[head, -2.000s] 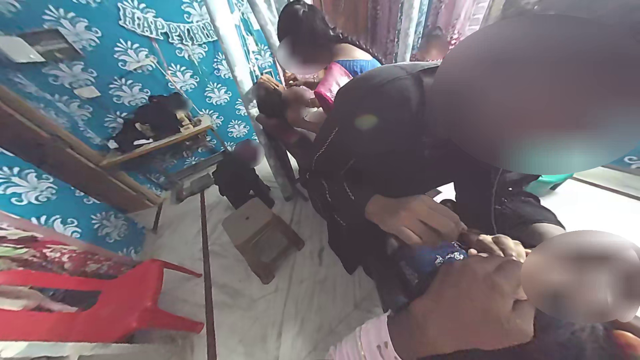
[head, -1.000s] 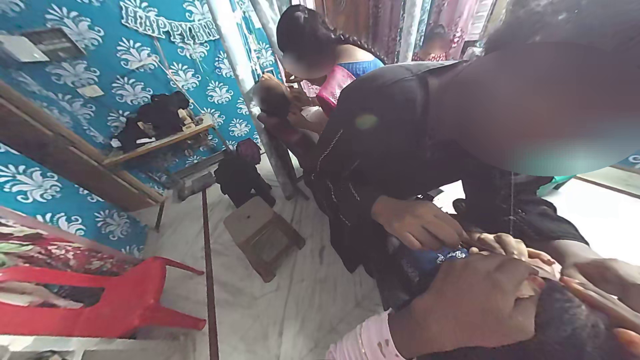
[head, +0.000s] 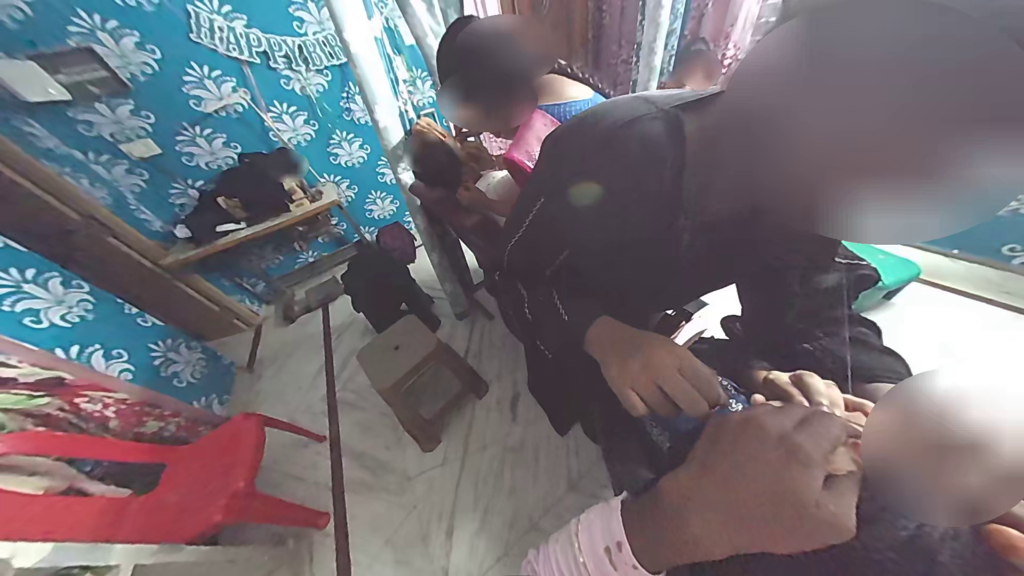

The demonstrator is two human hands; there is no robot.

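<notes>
My left hand point(head: 744, 488), in a pink patterned sleeve point(head: 580, 544), reaches in from the bottom with its fingers bent, against the fingers of a person in black point(head: 624, 184). What lies between its fingertips is hidden. That person's hands point(head: 656, 372) are close together over dark blue patterned cloth point(head: 672, 428). A thin thread point(head: 850, 320) runs upright above them. Dark hair point(head: 896, 532) and a blurred oval are beside my fingers. Some skin point(head: 1006, 540) shows at the lower right edge; whether it is my right hand, I cannot tell.
A red plastic chair point(head: 208, 480) stands at lower left, a small wooden stool point(head: 424, 376) on the marble floor. Beyond are a dark bag-like bundle point(head: 384, 280), a wall shelf point(head: 256, 232) with dark things and other people point(head: 496, 80). Green plastic point(head: 888, 276) shows at right.
The blurred oval at the right covers hair and a hand that showed there one second ago. My left hand stays at about the same place, close to the other person's hands.
</notes>
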